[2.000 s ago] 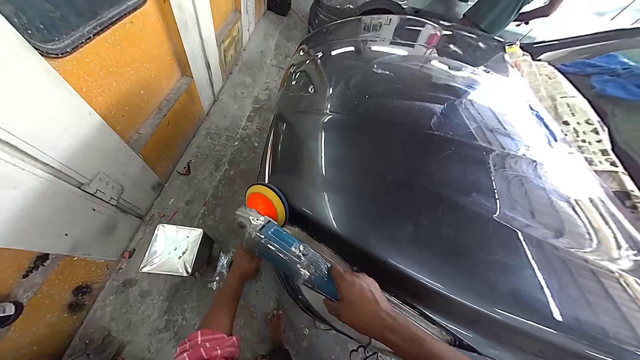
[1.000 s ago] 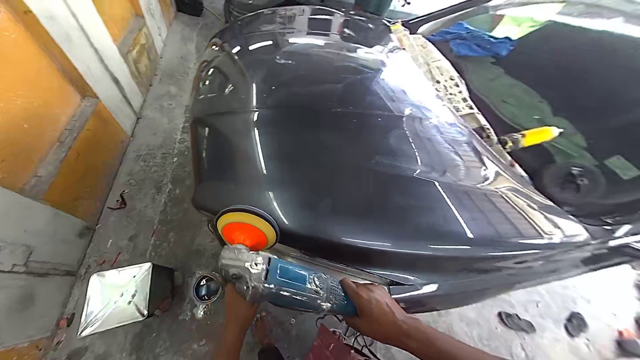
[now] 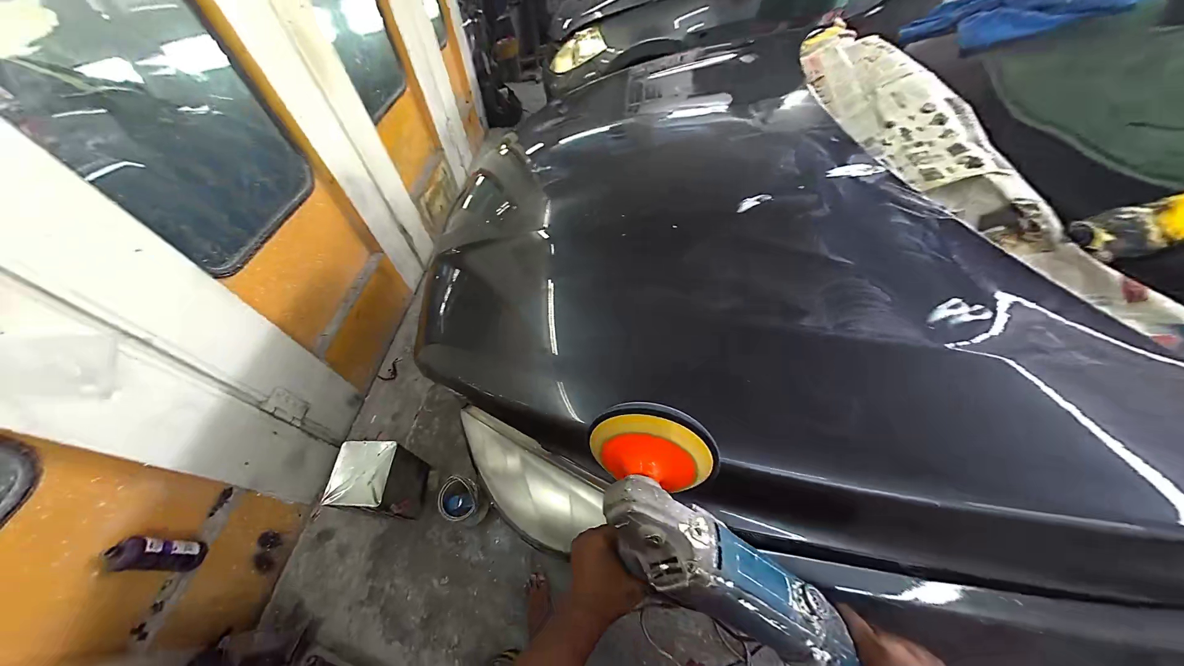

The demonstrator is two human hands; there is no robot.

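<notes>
A blue and grey power polisher [image 3: 731,573] lies across the bottom middle, its orange and yellow backing pad [image 3: 654,450] against the front side edge of a dark car hood [image 3: 684,305]. My left hand [image 3: 606,573] grips the tool beside its metal head; the handle under the fingers is hidden. Around the rear of the tool body is my right hand [image 3: 883,638], partly cut off by the frame's lower edge. The pad's working face is turned to the paint and cannot be seen. Just below the hood edge sits a headlight [image 3: 532,481].
Orange and white panels with windows [image 3: 305,268] stand close on the left. On the floor are a square metal can [image 3: 375,474] and a small pot [image 3: 459,499]. Newspaper [image 3: 925,129] covers the hood's far edge, near a yellow-tipped tool [image 3: 1124,229]. A cable hangs under the polisher.
The polisher, in both hands throughout, has moved along the hood's edge away from the front corner, and now sits above the headlight. The view has swung.
</notes>
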